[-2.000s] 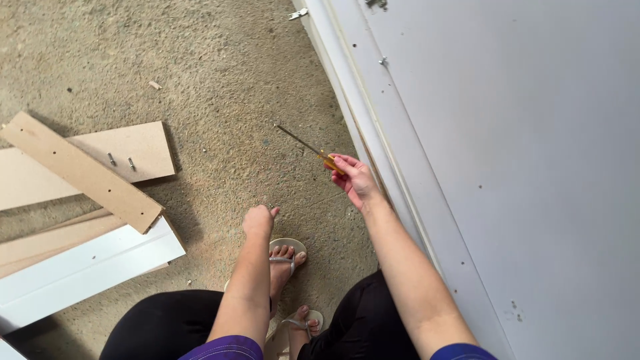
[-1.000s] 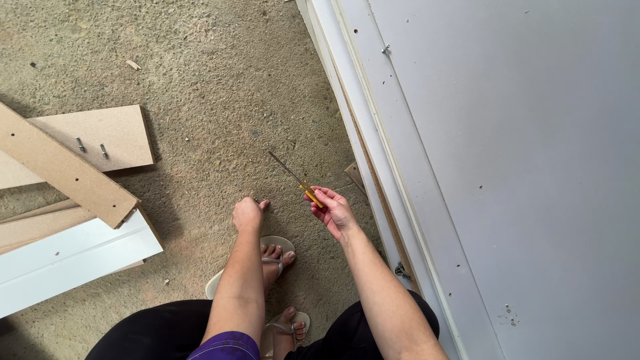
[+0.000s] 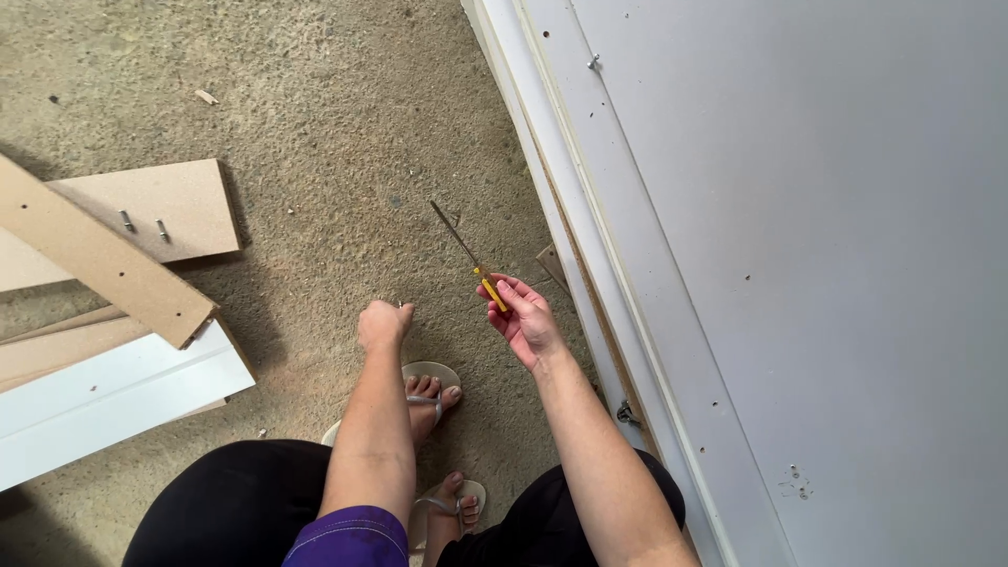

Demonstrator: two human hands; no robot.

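Observation:
My right hand [image 3: 524, 319] grips the yellow handle of a screwdriver [image 3: 457, 234], whose long metal shaft points up and to the left over the concrete. Left of it, my left hand [image 3: 383, 324] is closed, and a small metal piece [image 3: 401, 304] shows between thumb and finger; it looks like a screw, though most of it is hidden. Neither hand touches the large white panel [image 3: 827, 236] on the right. A metal screw or bolt [image 3: 594, 61] stands up from that panel near its top edge strip.
Particleboard strips [image 3: 110, 260] and a white board [image 3: 118, 390] lie stacked on the rough concrete floor [image 3: 315, 157] at left, with two metal fittings [image 3: 126, 220] on one board. A wood chip [image 3: 206, 97] lies farther up. My sandalled feet [image 3: 433, 398] are below my hands.
The screwdriver stays in my right hand, and its handle sits differently in the fingers than two seconds ago. The view has shifted somewhat.

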